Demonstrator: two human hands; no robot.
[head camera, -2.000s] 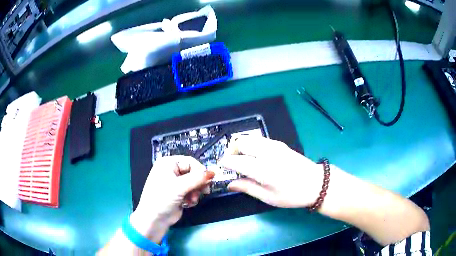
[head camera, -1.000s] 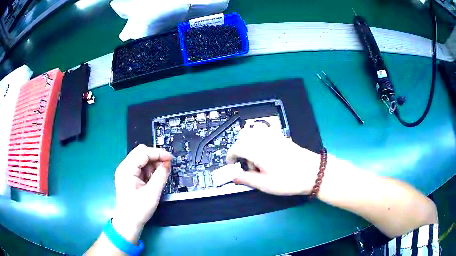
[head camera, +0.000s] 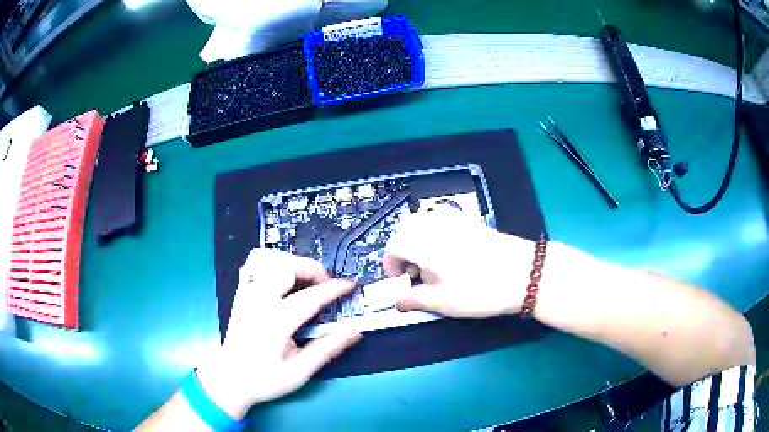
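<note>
The tablet housing (head camera: 271, 199) lies open on the black work mat (head camera: 253, 164), with the motherboard (head camera: 303, 226) and the dark bent heat pipe (head camera: 371, 221) inside. My right hand (head camera: 459, 266) is over the housing's right part; its thumb and fingers hold a small white label (head camera: 386, 293) low over the board's front edge. My left hand (head camera: 282, 321) is at the housing's front left, fingers apart, index fingertip at the board near the label, thumb by the front rim. I see nothing held in it. The silver-white fan (head camera: 445, 202) is partly hidden by my right hand.
Behind the mat are the blue screw bin (head camera: 367, 67) and black screw tray (head camera: 249, 94). At left are the red slotted tray (head camera: 51, 228), white sheets (head camera: 25, 139) and battery pack (head camera: 120, 177). At right lie tweezers (head camera: 580, 162) and the electric screwdriver (head camera: 634, 97) with its cable.
My left hand has moved from the housing's left edge rightward toward the label, and its fingers have spread. My right hand has stayed almost in place with the label.
</note>
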